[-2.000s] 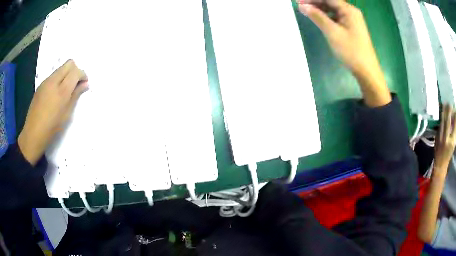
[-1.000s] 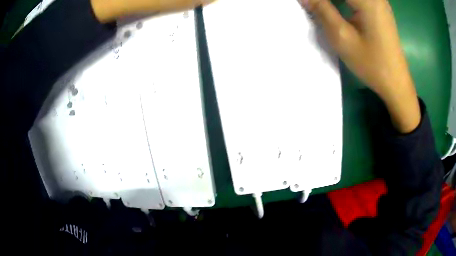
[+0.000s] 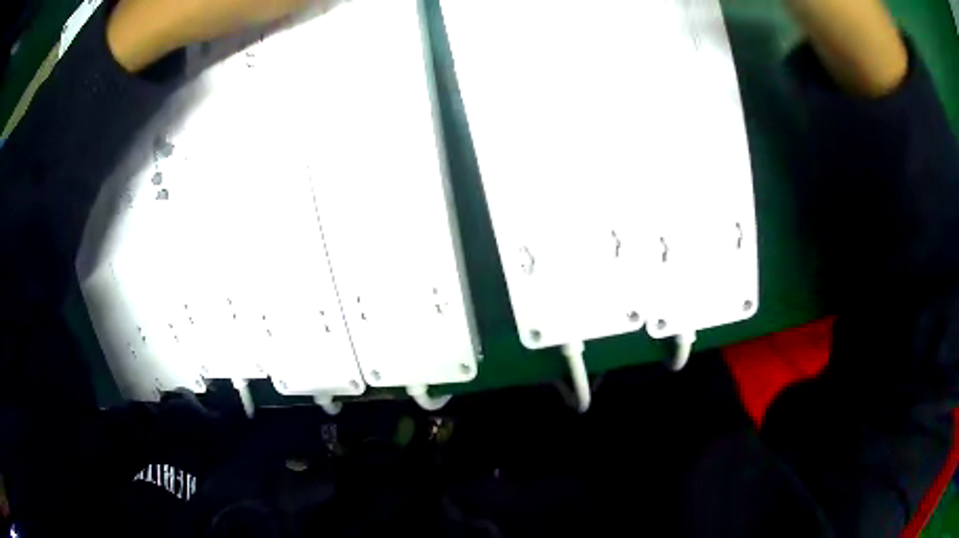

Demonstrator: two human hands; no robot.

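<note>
Several white power strips (image 3: 400, 210) lie side by side, backs up, with holes near their lower ends. Two more strips (image 3: 620, 189) lie to the right across a dark gap. Small grey pieces (image 3: 159, 180) lie on the left strips. My left forearm reaches over the strips at the top left; the left hand is cut off by the top edge. My right wrist shows at the top right; the right hand is also out of the picture. Whether either hand holds anything is hidden.
White power cords (image 3: 575, 376) leave the strips' lower ends at the near edge of the green bench (image 3: 783, 268). A red bin (image 3: 783, 363) is below the bench at right. My dark sleeves cover both sides.
Both arms have moved from over the strips up and forward, and both hands have left the picture at the top. The view has shifted, with the left forearm now across the top left.
</note>
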